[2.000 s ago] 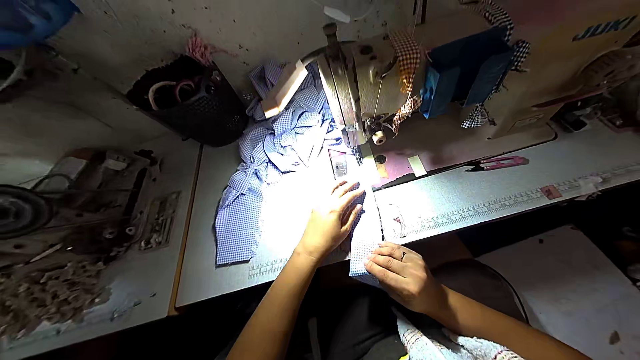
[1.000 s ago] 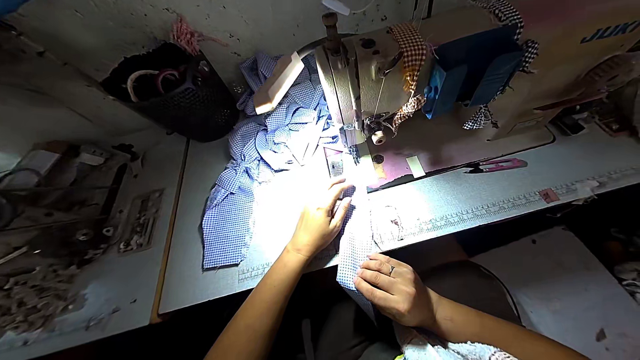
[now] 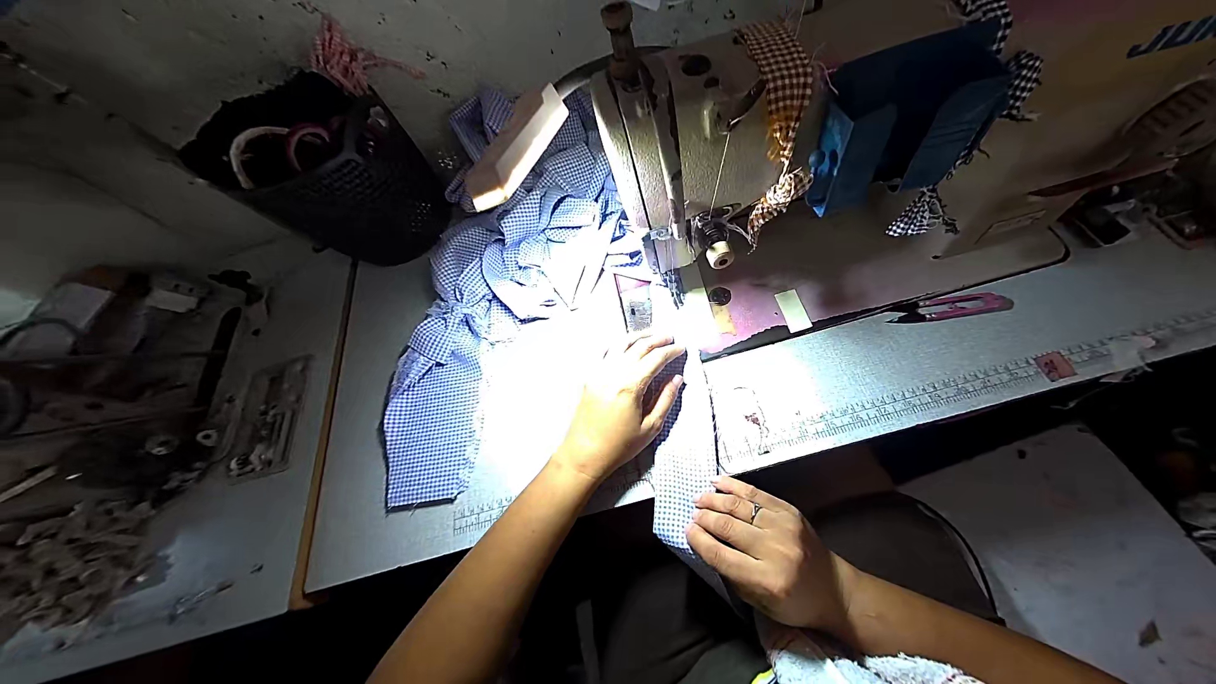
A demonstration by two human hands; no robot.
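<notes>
A strip of blue-and-white checked fabric (image 3: 686, 475) runs from the presser foot (image 3: 671, 281) of the sewing machine (image 3: 655, 142) down over the table's front edge. My left hand (image 3: 622, 399) lies on the strip just in front of the foot, fingers fairly flat and pointing at it. Past the table edge, my right hand (image 3: 755, 546) holds the strip's right side between thumb and fingers; its thumb is hidden. Behind and left of the needle area lies a bunched heap of the same checked cloth (image 3: 432, 418). Lamp glare washes out the surface beside my left hand.
A black mesh basket (image 3: 370, 190) holding scissors stands back left. Pink-handled thread snippers (image 3: 955, 306) lie right of the machine bed, behind a ruler scale (image 3: 902, 404) along the front edge. A blue holder (image 3: 912, 114) hangs on the machine. Another machine (image 3: 114, 361) is at left.
My right hand has shifted slightly down along the strip since the earliest frame, and more of the strip shows between my hands. My left hand stays on the fabric near the foot.
</notes>
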